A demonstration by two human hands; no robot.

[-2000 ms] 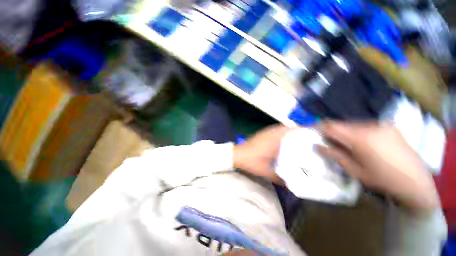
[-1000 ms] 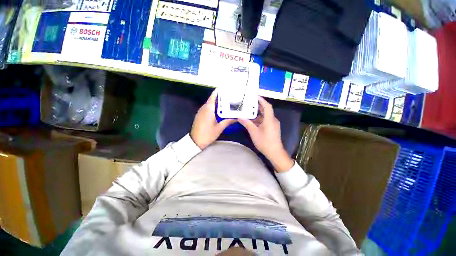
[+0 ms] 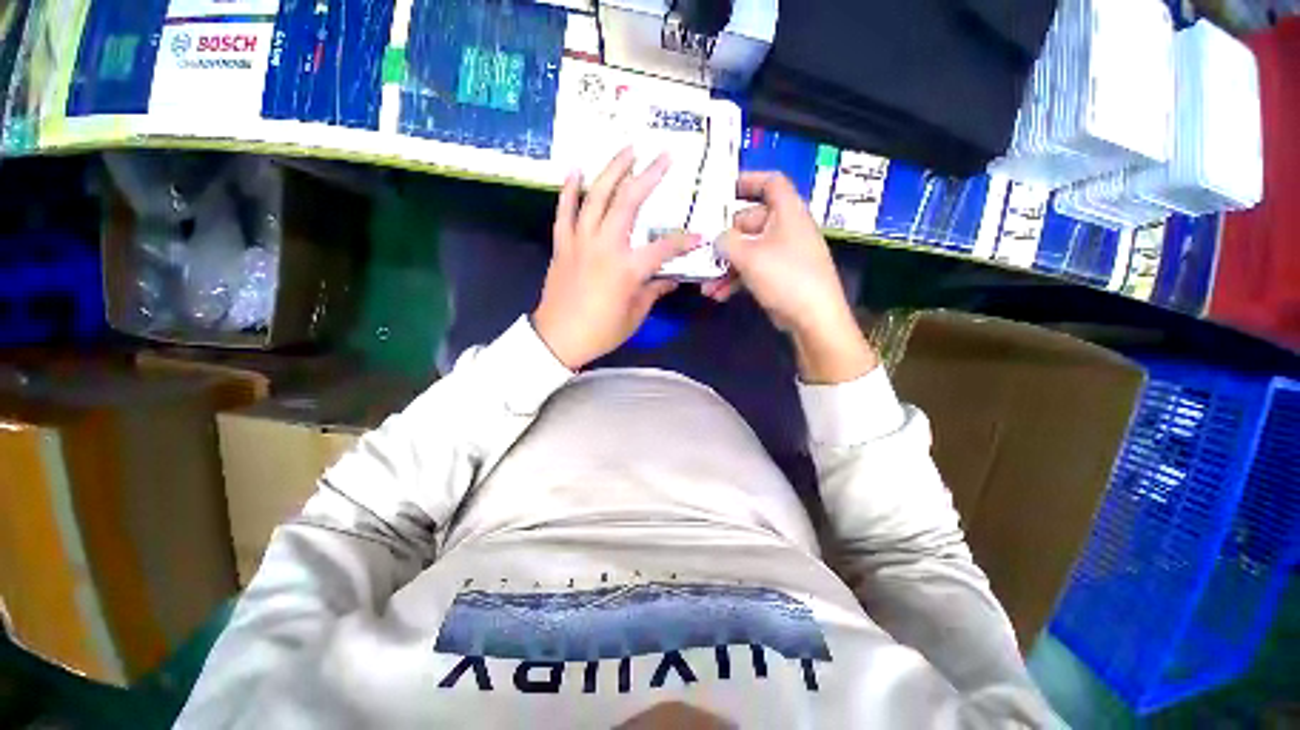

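Note:
A white housing (image 3: 683,171) lies at the bench's front edge, its near end reaching toward me. My left hand (image 3: 602,264) is spread over its left side, fingers on its face and thumb near the close end. My right hand (image 3: 781,257) is at its near right corner with thumb and fingertips pinched together. Whether a small part sits between those fingertips cannot be told. The inside of the housing is mostly washed out and partly hidden by my left fingers.
The printed bench sheet (image 3: 478,79) runs across the top. Black sheets (image 3: 891,79) and stacked white plates (image 3: 1112,86) are at the right. Cartons (image 3: 998,442) stand on both sides, a blue crate (image 3: 1183,528) at far right, a red bin (image 3: 1255,243) beyond the plates.
The housing moved from between both hands over my lap to the bench edge. My left hand spread over it; my right hand shifted to its near right corner.

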